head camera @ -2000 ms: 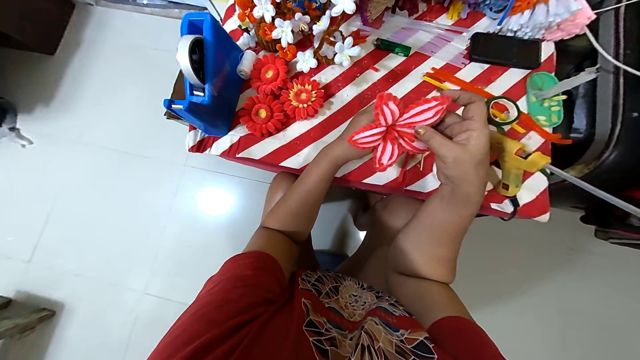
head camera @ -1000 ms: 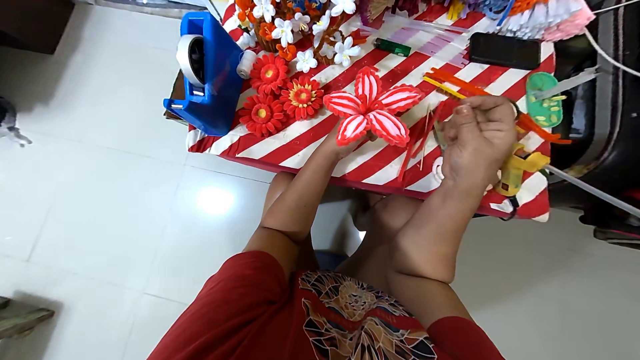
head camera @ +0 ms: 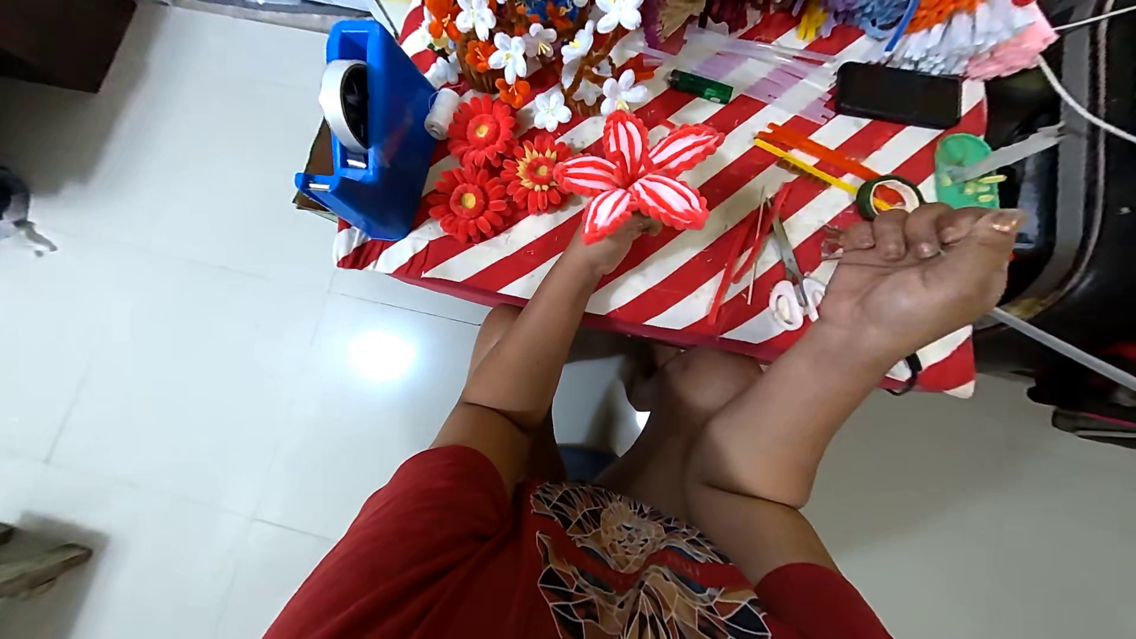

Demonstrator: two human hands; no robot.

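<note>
My left hand holds a red and white five-petalled flower from beneath; the petals hide most of the fingers and the stem. My right hand is turned palm up at the table's right side, fingers curled and thumb apart, with nothing seen in it. White-handled scissors lie just left of that hand, beside thin red strips. Past its fingertips lies a roll of dark green tape. Three red flowers with yellow centres rest left of the held flower.
A blue tape dispenser stands at the table's left edge, near a thread spool. White and orange flowers fill the back. A green lighter, a black phone, yellow and orange strips and a green dish lie on the striped cloth.
My right hand was at the petals two seconds ago; it has moved away to the right and turned palm up. The flower has shifted up a little, still in my left hand.
</note>
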